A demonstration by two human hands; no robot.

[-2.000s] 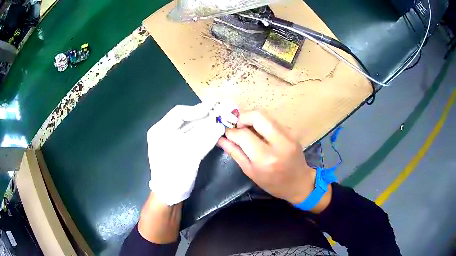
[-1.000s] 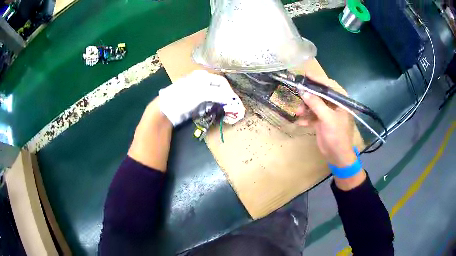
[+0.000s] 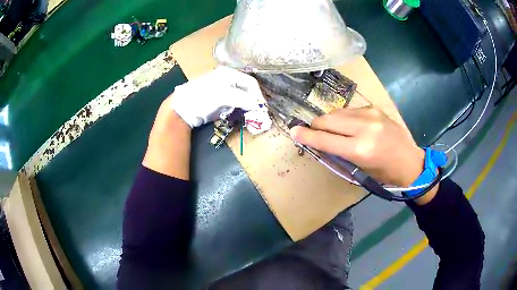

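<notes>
My left hand (image 3: 218,96), in a white glove, holds a wired board assembly (image 3: 223,129) over the edge of the cardboard. Its white part (image 3: 258,120) with red marks sits at the glove's fingertips, and a green wire (image 3: 241,141) hangs down. The rest of the assembly is partly hidden by the glove. My right hand (image 3: 354,139), bare with a blue wrist strap (image 3: 429,170), grips a dark soldering iron (image 3: 334,163) like a pen. The iron points left at the white part. Whether its tip touches is too small to tell.
A translucent fume hood (image 3: 289,37) hangs above the work. Behind my hands is a dirty iron stand with a sponge tray (image 3: 329,95) on the cardboard mat (image 3: 295,198). Another wired assembly (image 3: 139,32) lies on the green belt. A solder spool (image 3: 399,8) and dark blue box (image 3: 453,31) are far right.
My right hand has taken the iron out of the stand area and brought it left and down to the work. My left hand still holds the assembly, nearly in the same place.
</notes>
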